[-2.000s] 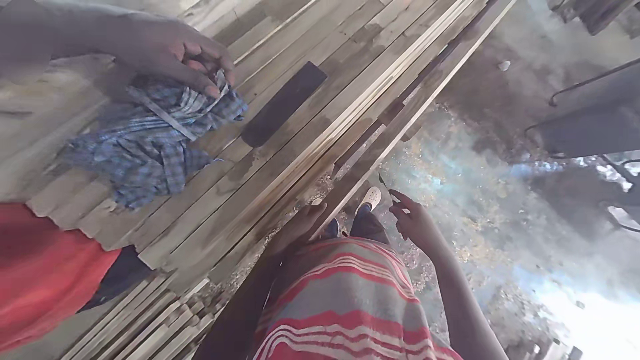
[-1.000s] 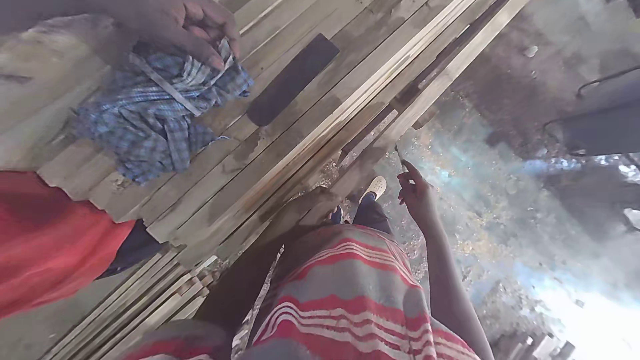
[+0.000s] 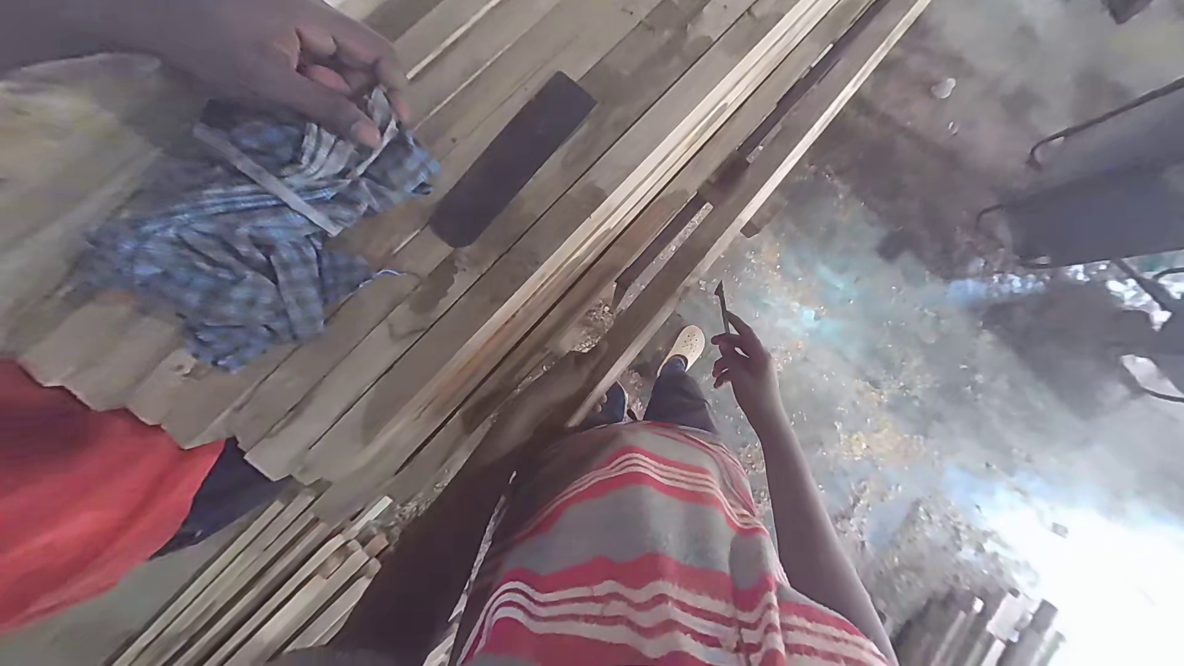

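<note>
My right hand (image 3: pixel 747 363) is off the right side of the planks, its fingers closed on a thin, dark, pointed tool (image 3: pixel 722 305) whose tip points up; its exact kind cannot be told. My left hand (image 3: pixel 575 377) is dark and blurred at the near edge of a long wooden plank (image 3: pixel 671 268); its fingers do not show clearly. Beyond the long strips of wood, a dark rectangular block (image 3: pixel 513 159) lies on the planks. To its left, another person's hand (image 3: pixel 338 69) pinches a crumpled blue plaid cloth (image 3: pixel 268 250) with a pale strip across it.
Wooden planks (image 3: pixel 351 370) lie side by side diagonally. Narrow wood strips (image 3: pixel 268 583) are stacked at the lower left, near a person's red garment (image 3: pixel 83 490). A dark metal-framed object (image 3: pixel 1101 199) stands at the right, above littered ground (image 3: pixel 860 370). Short wood pieces (image 3: pixel 990 629) are at the lower right.
My right hand keeps the pointed tool in its fingers. The other person's hand stays at the plaid cloth, and the dark block remains on the planks.
</note>
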